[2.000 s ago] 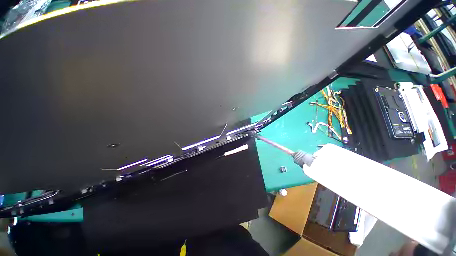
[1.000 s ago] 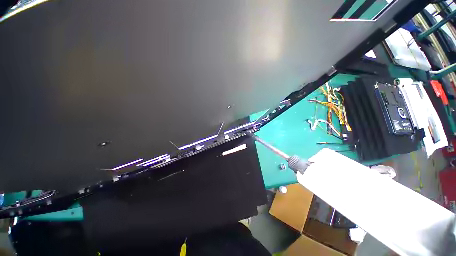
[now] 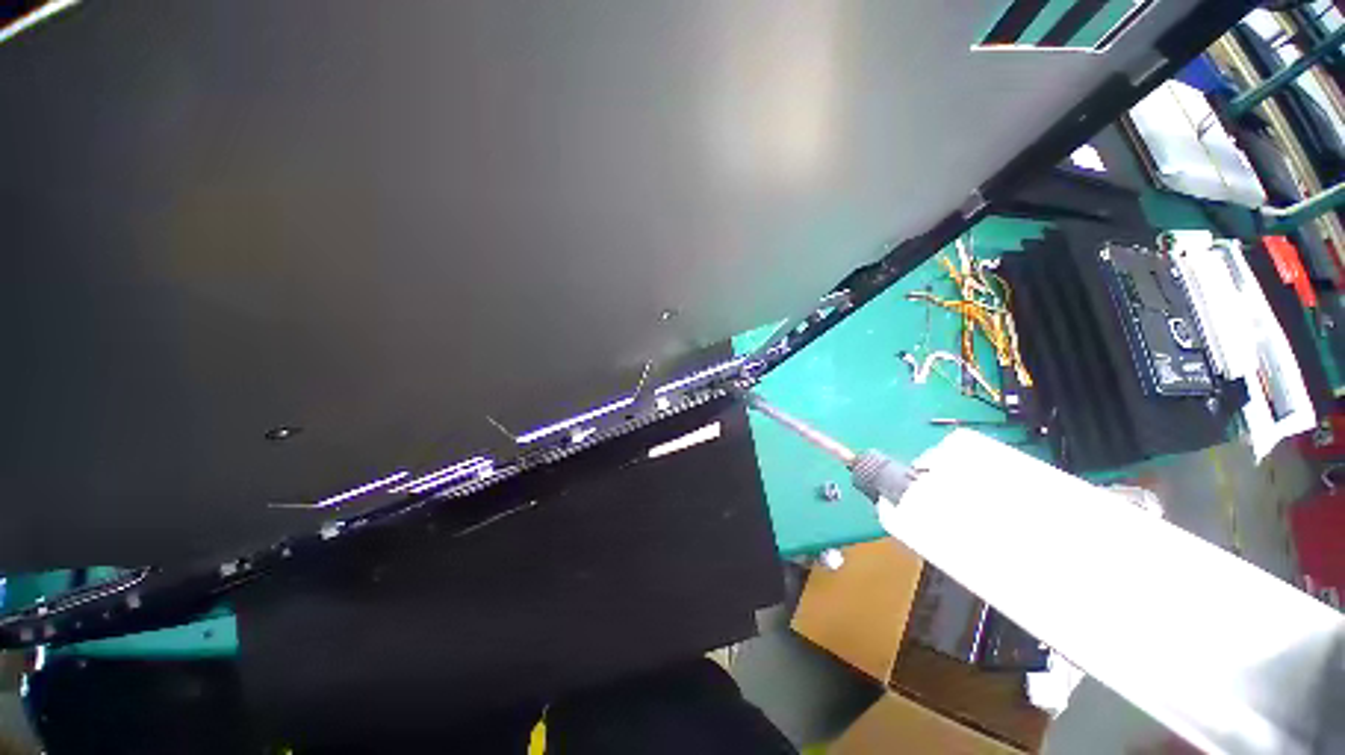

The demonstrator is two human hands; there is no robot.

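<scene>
A large dark display panel (image 3: 428,221) fills the upper view and leans over the bench. Its long narrow black rim (image 3: 590,443) with small bright clips runs diagonally below it. A fat white cartridge gun (image 3: 1106,590) comes in from the lower right. The thin tip of its nozzle (image 3: 804,432) is at the rim, at the corner near the black sheet; whether it touches is hard to tell. A flat black sheet (image 3: 620,561) lies under the rim. Neither of my hands can be made out; the gun's rear end is cut off by the picture's edge.
The green bench (image 3: 841,384) holds orange-and-white cables (image 3: 981,325), stacked black housings (image 3: 1069,354) and a black module (image 3: 1162,317) beside white strips. An open cardboard carton (image 3: 863,612) with dark parts inside stands below at the right. Racks show at the far right.
The gun's body has swung slightly while its tip stays near the same rim spot. The panel has shifted slightly in view. A hand part seen low at the right two seconds ago is gone.
</scene>
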